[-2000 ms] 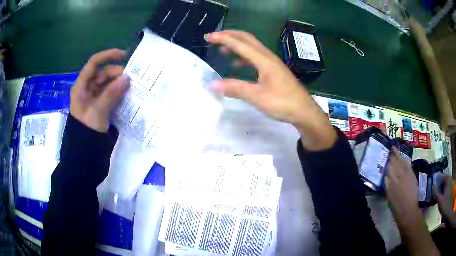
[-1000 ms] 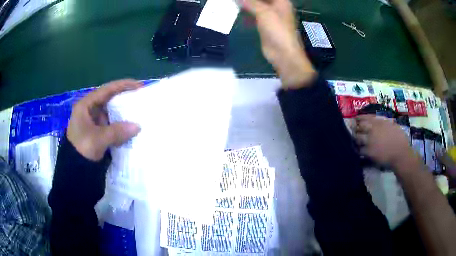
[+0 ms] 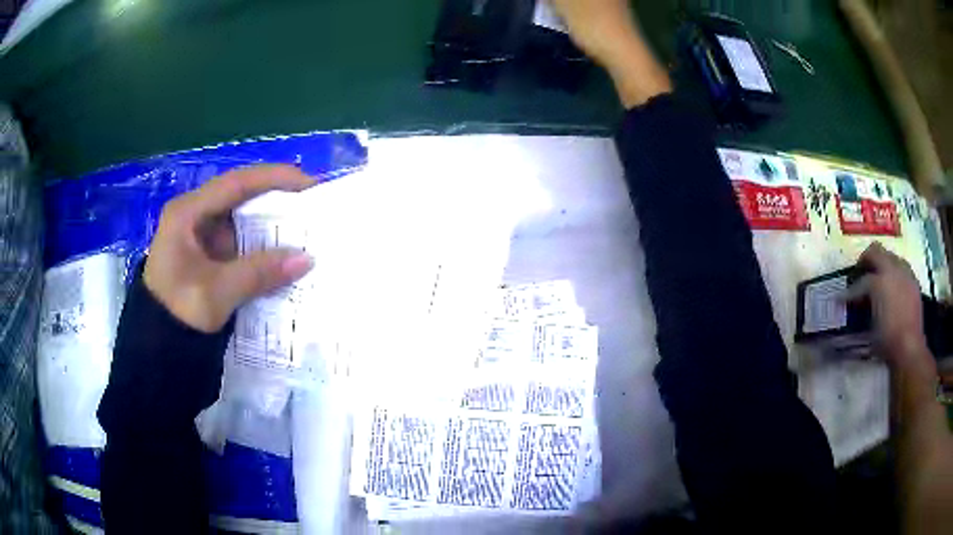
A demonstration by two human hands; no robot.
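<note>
My left hand [image 3: 230, 246] grips the left edge of a white label sheet [image 3: 392, 272], thumb on top. The sheet is glaring white, with some faint print. Its lower right part lies over a stack of label sheets [image 3: 470, 449] printed with blocks of tiny text. My right hand [image 3: 606, 31] reaches to black product boxes [image 3: 475, 42] at the top of the view. It is cut off by the top edge, and its fingertips are hidden. A white label [image 3: 549, 15] shows beside it on a box.
Labelled black boxes [image 3: 742, 73] stand on the green surface [image 3: 261, 84], near a thin loop [image 3: 794, 54]. At right, another person's hand [image 3: 888, 298] touches a labelled black box [image 3: 826, 305]. A plastic bag with white sheets [image 3: 84, 345] lies at left.
My right hand has moved from the sheet to the black boxes, where a label now lies. My left hand has lowered the sheet towards the stack. The other person's hand has shifted right.
</note>
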